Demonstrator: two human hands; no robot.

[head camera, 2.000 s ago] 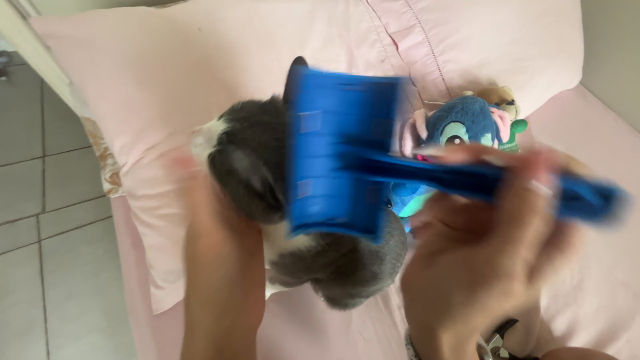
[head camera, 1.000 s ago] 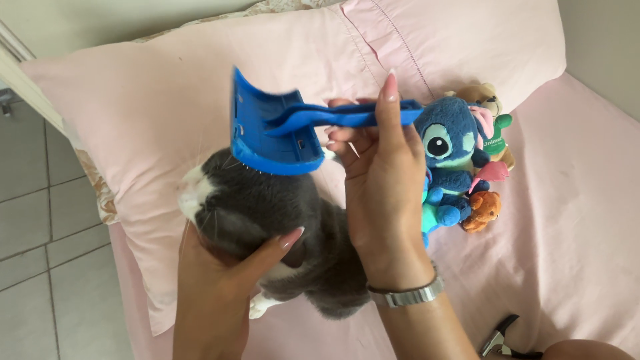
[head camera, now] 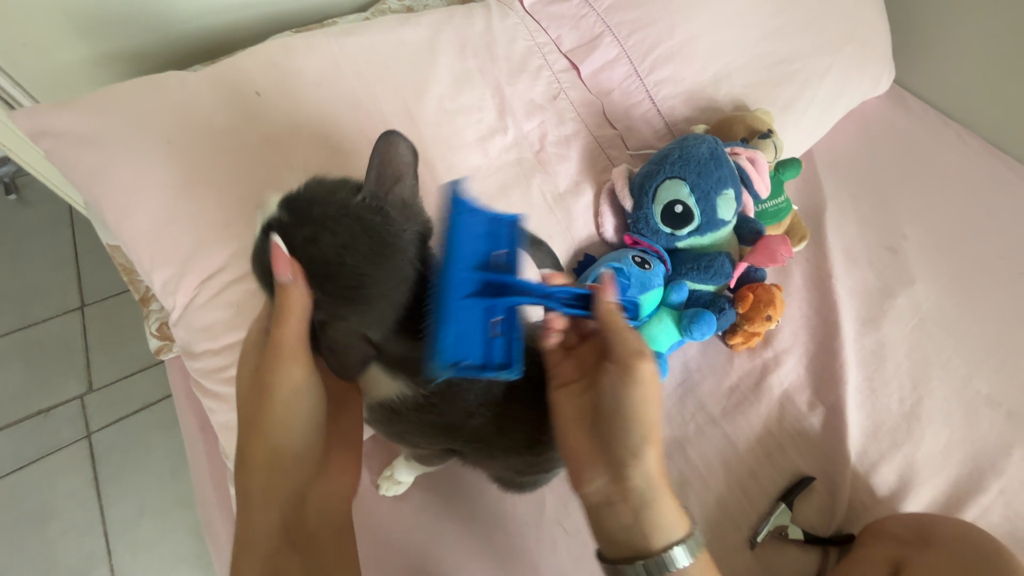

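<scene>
A grey and white cat (head camera: 344, 248) sits on the pink-covered bed, its head turned to the left and one white paw showing. My left hand (head camera: 292, 376) cups the side of its head and lower jaw, the thumb along the cheek. In my right hand (head camera: 600, 376) is the handle of a blue plastic pet slicker brush (head camera: 480, 296), its back facing the camera. The brush head is over the cat's neck and upper back; whether its bristles touch the fur cannot be seen. A metal watch band circles my right wrist.
Blue plush toys (head camera: 692, 200), a teddy bear (head camera: 748, 132) and a small orange plush (head camera: 754, 316) lie right of the cat. Pink pillows (head camera: 240, 104) are behind. Nail clippers with dark handles (head camera: 780, 524) rest near a bare knee. Tiled floor (head camera: 40, 360) lies left.
The brush has moved from above the cat's head to over its neck and back, and its back now faces the camera. My left hand has shifted up along the cat's face.
</scene>
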